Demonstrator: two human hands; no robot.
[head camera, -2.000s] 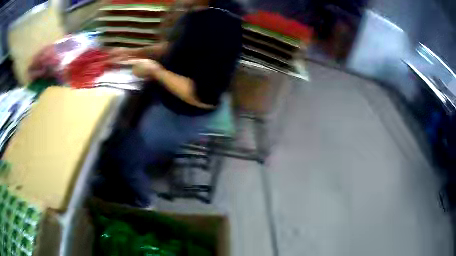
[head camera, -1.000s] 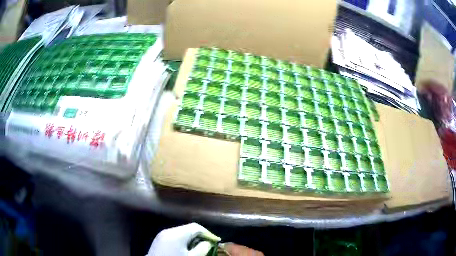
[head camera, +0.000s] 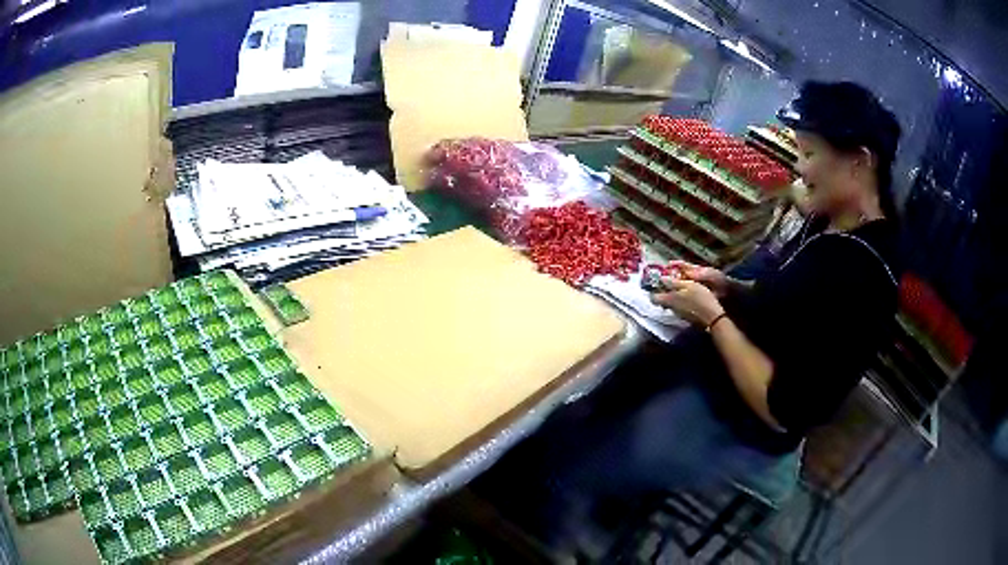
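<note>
Green square units (head camera: 177, 408) stand in tight rows on cardboard at the lower left, nearest in front of me. A small separate green piece (head camera: 284, 305) lies by the upper right corner of the rows. A flat tan cardboard sheet (head camera: 453, 342) lies to the right of the rows on the bench. Neither of my hands is in the picture.
A seated person (head camera: 829, 276) at the right holds a small part beside a red heap (head camera: 580, 243). A plastic bag with reddish contents (head camera: 497, 177), stacked papers (head camera: 276, 210), upright cardboard (head camera: 83, 188) and red-topped tiers (head camera: 696, 188) are behind. A stool stands below right.
The view has swung right and up from the green rows to the neighbouring person. The white-gloved left hand and bare right hand, at the bottom edge before, are out of view.
</note>
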